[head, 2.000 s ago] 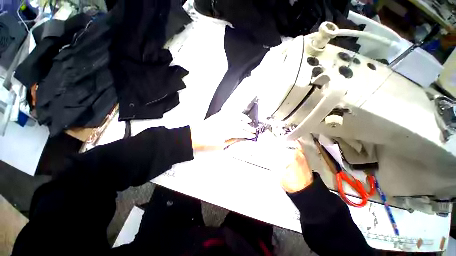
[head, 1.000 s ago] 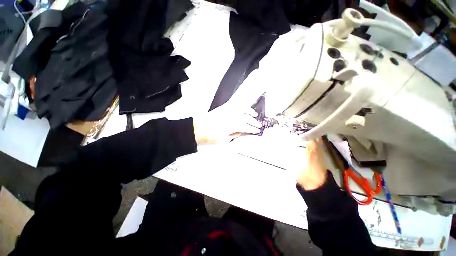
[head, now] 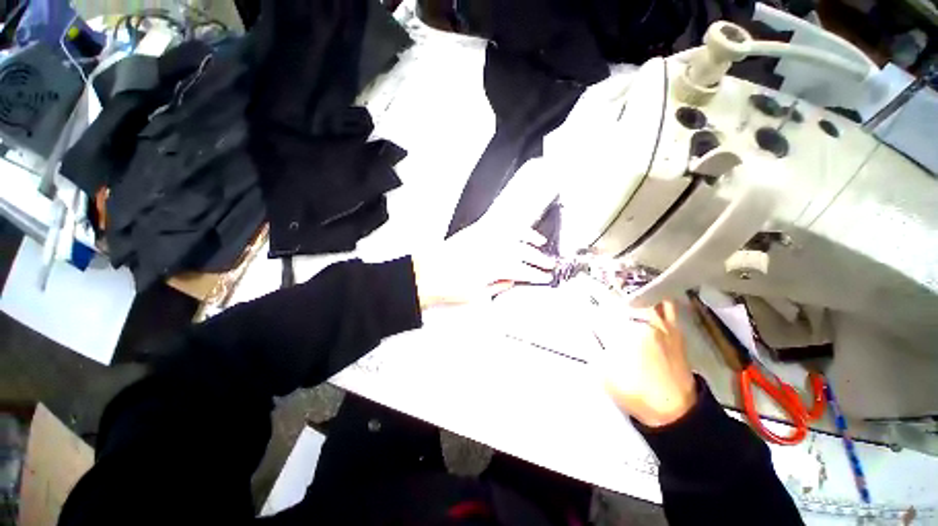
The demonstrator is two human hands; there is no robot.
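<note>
A small dark cloth piece (head: 551, 226) shows purplish under the bright machine light, beside the needle area (head: 591, 269). My left hand (head: 483, 269) lies flat with fingers spread at the cloth's left side; glare washes out most of it. My right hand (head: 650, 360) is just right of and nearer than the needle area, its fingertips by the machine head, partly washed out. Whether either hand grips cloth cannot be told. The off-white sewing machine (head: 823, 205) fills the right side.
Black cut pieces (head: 185, 175) are heaped at the left, with a stepped stack (head: 324, 185) beside them. More black cloth (head: 525, 87) lies at the far side. Orange-handled scissors (head: 771, 406) and a blue pen (head: 848, 442) lie under the machine arm. The white table's near edge (head: 494, 442) crosses below my hands.
The view has shifted slightly. My right hand has turned and its fingers look more spread beside the needle area. My left hand stays by the cloth.
</note>
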